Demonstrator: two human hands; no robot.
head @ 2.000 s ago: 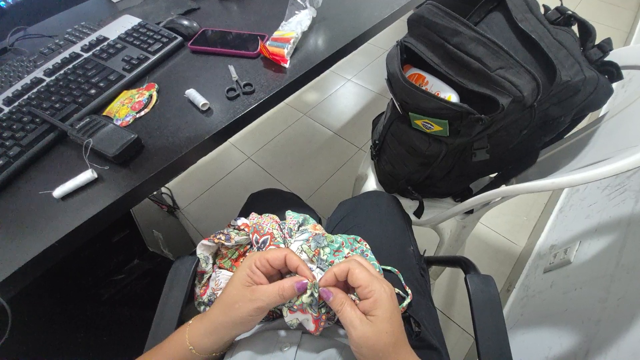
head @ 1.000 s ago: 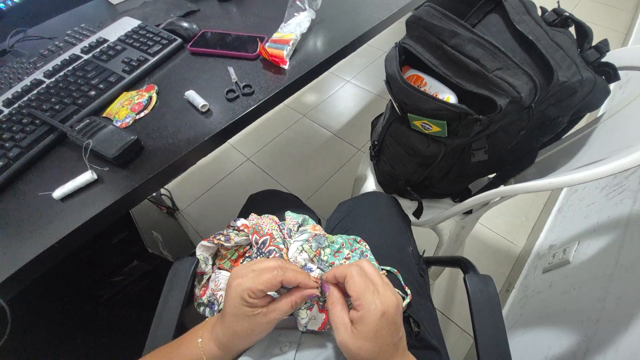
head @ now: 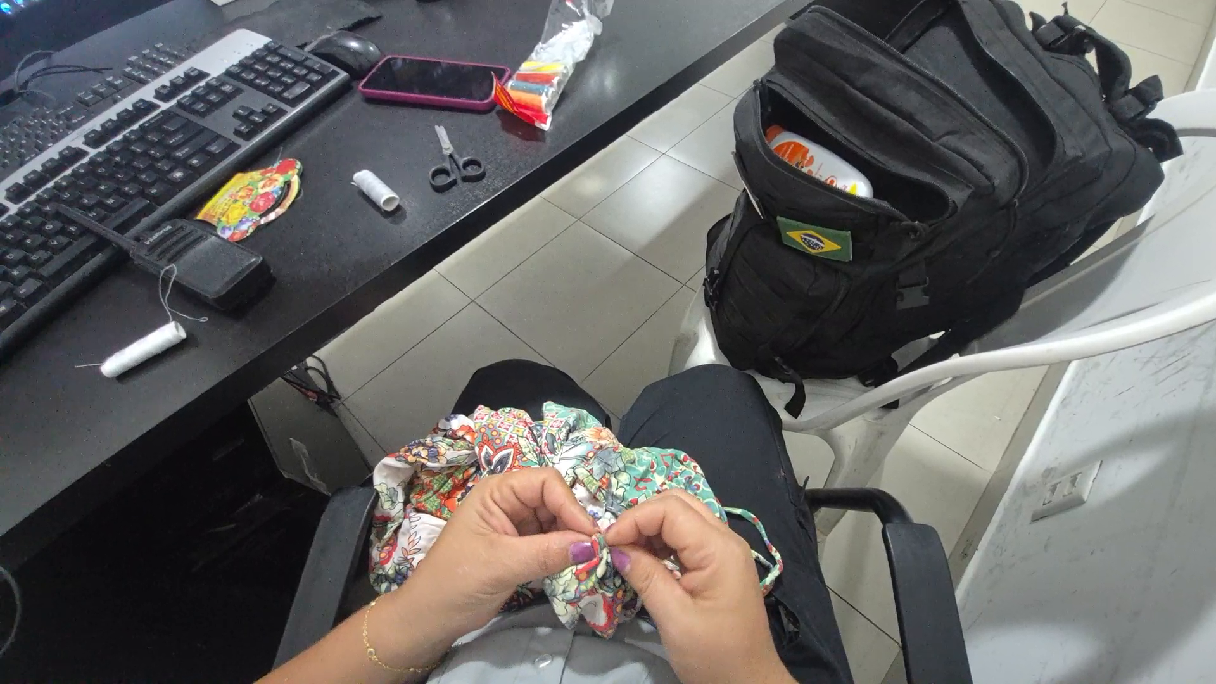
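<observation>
A bunched piece of patterned fabric (head: 494, 456), floral in white, red and green, lies across my lap. My left hand (head: 513, 541) pinches a small gathered fold of it between thumb and forefinger. Right beside those fingertips, my right hand (head: 679, 560) pinches the same fold, the two thumbs almost touching. A thin fabric strap (head: 774, 556) loops out to the right of my right hand. Whether a needle or thread is between the fingertips cannot be seen. On the desk are small scissors (head: 458, 171), a spool of white thread (head: 376, 190) and another white spool (head: 142, 350) with a loose thread end.
The black desk (head: 313, 294) holds a keyboard (head: 180, 142), a mouse (head: 344, 53), a handheld radio (head: 204, 261), a colourful card (head: 252, 198), a phone (head: 434, 83) and a plastic bag of thread spools (head: 546, 76). A black backpack (head: 855, 285) rests on a white plastic chair (head: 1026, 359) at the right.
My fingers have shifted slightly around the pinched fold, and the left thumb, tucked away one second ago, shows its nail again. The desk items have not moved.
</observation>
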